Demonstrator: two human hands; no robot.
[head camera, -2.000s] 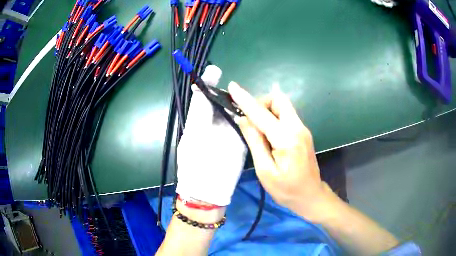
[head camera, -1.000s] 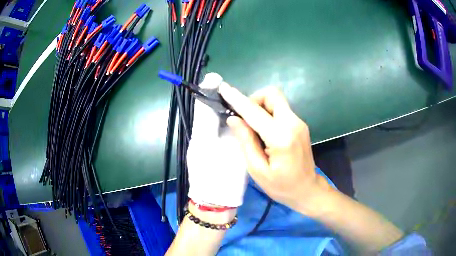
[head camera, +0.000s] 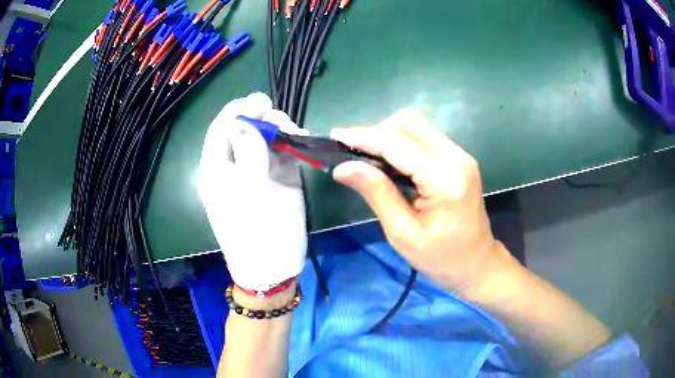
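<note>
My left hand (head camera: 255, 184), in a white knit glove, is closed around the blue connector (head camera: 260, 129) of a cable assembly. Red and black sections (head camera: 300, 155) show behind the connector, and a black lead (head camera: 403, 299) hangs below my right hand over the apron. My bare right hand (head camera: 425, 199) holds slim black snips (head camera: 355, 153) between thumb and fingers, with their tips at the red and black sections. The blades are blurred, so I cannot tell if they are open.
A large bunch of cables (head camera: 122, 162) with blue and red ends lies at the left of the green bench (head camera: 474, 96). A smaller bunch (head camera: 296, 66) lies behind my hands. The purple heat gun (head camera: 633, 66) is at the upper right. A blue bin (head camera: 203, 317) holds red-and-black parts below the edge.
My left hand has moved left and now grips the connector itself, which stuck out free before. Red now shows behind it. The snips have moved from beside the glove's thumb to just behind the connector.
</note>
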